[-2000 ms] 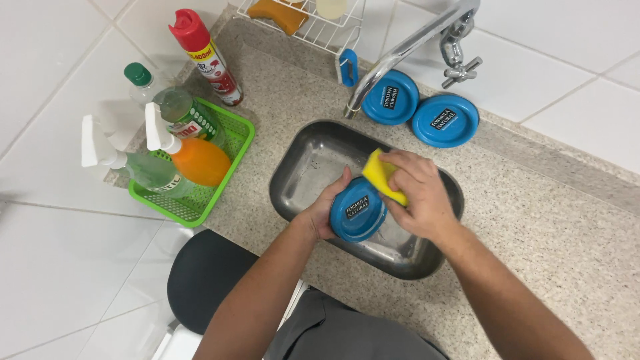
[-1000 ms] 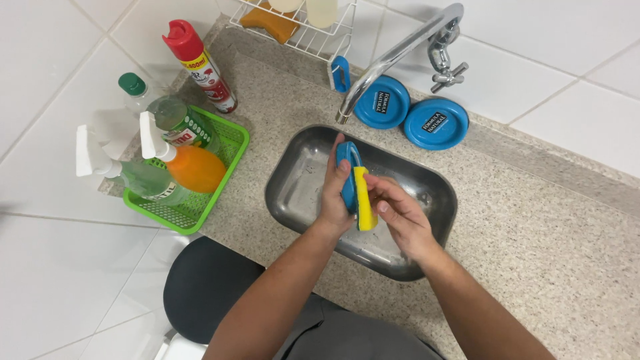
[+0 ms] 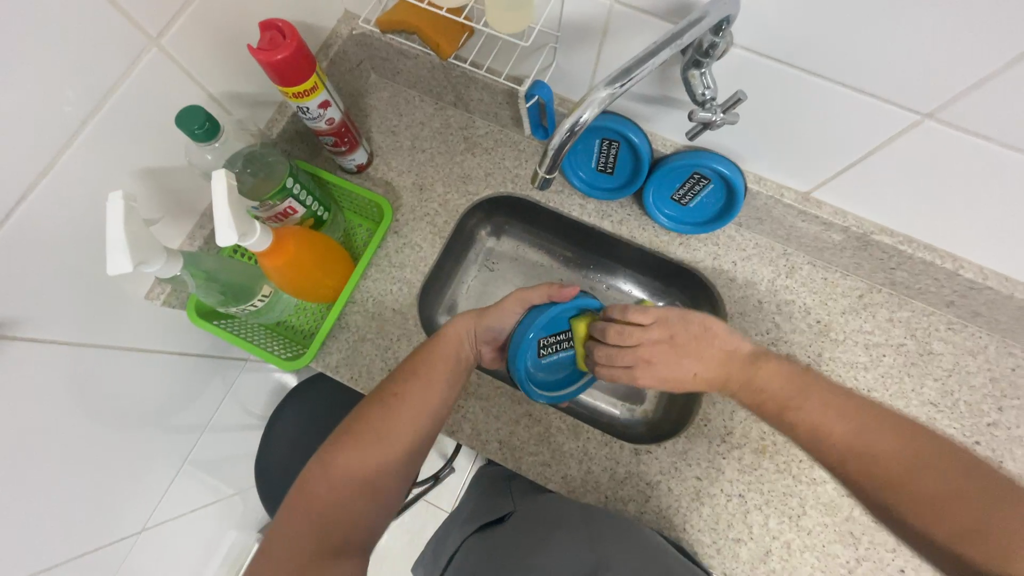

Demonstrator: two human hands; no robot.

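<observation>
Over the stainless steel sink [image 3: 504,256], my left hand [image 3: 512,320] grips a blue round dish [image 3: 540,372] by its left side, its lettered face turned up. My right hand [image 3: 660,348] holds a yellow sponge [image 3: 583,340] pressed on the right part of that face; the fingers hide most of the sponge. Two similar blue dishes, a left one [image 3: 606,156] and a right one [image 3: 694,192], lie side by side on the counter behind the sink. The chrome faucet [image 3: 632,76] reaches over from the wall, and no water is seen running from it.
A green plastic basket [image 3: 364,256] at the left holds a clear spray bottle [image 3: 232,284], an orange spray bottle [image 3: 308,264] and a green-capped bottle [image 3: 272,180]. Behind it stands a red aerosol can [image 3: 316,96]. A white wire rack [image 3: 500,64] and a blue-handled brush [image 3: 540,110] are near the faucet.
A second ago the blue dish was tilted on edge with the sponge alongside; now its face is turned up. My right hand has moved onto that face with the sponge.
</observation>
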